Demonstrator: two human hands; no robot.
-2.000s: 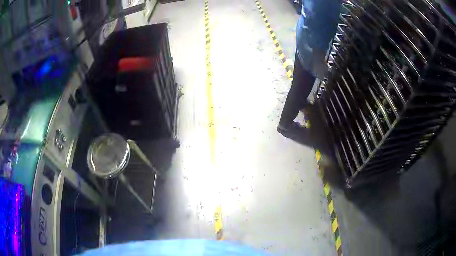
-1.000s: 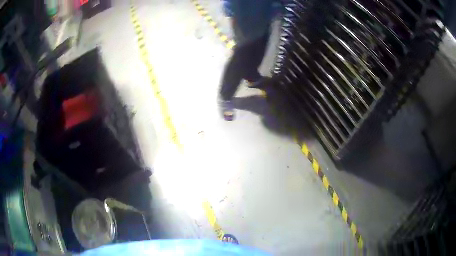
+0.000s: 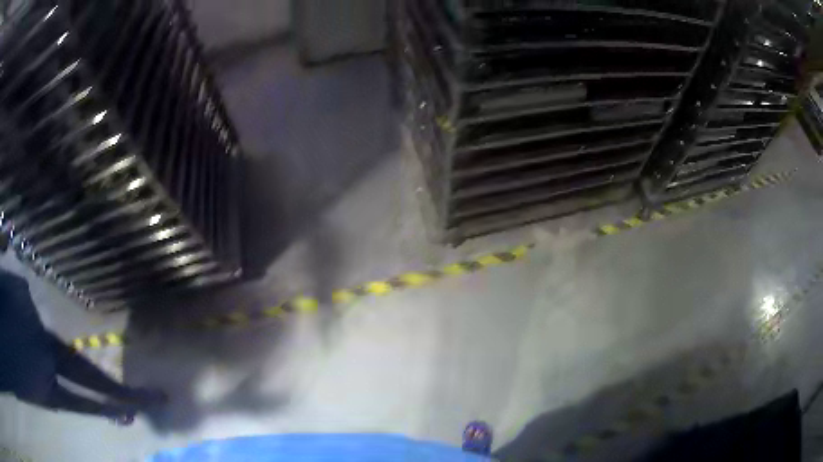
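Neither of my hands is in the picture. A tall metal rack trolley with many close horizontal bars stands ahead, right of the middle. Another rack trolley stands at the upper left and looks tilted in the fisheye view. A second unit with similar bars stands beside the middle rack, on its right. Blue clothing shows at the bottom edge, with a small round dark item at its right end. I cannot tell what that item is.
A person in dark trousers is at the lower left, beside the left rack. Yellow-black tape crosses the grey floor in front of the racks. A black shape is at the lower right. A pale box-like base stands at the back.
The view has swung to the right. The black bin, stool and machine have left the picture. The rack beside the person has shifted to the left side, and other racks have come into view.
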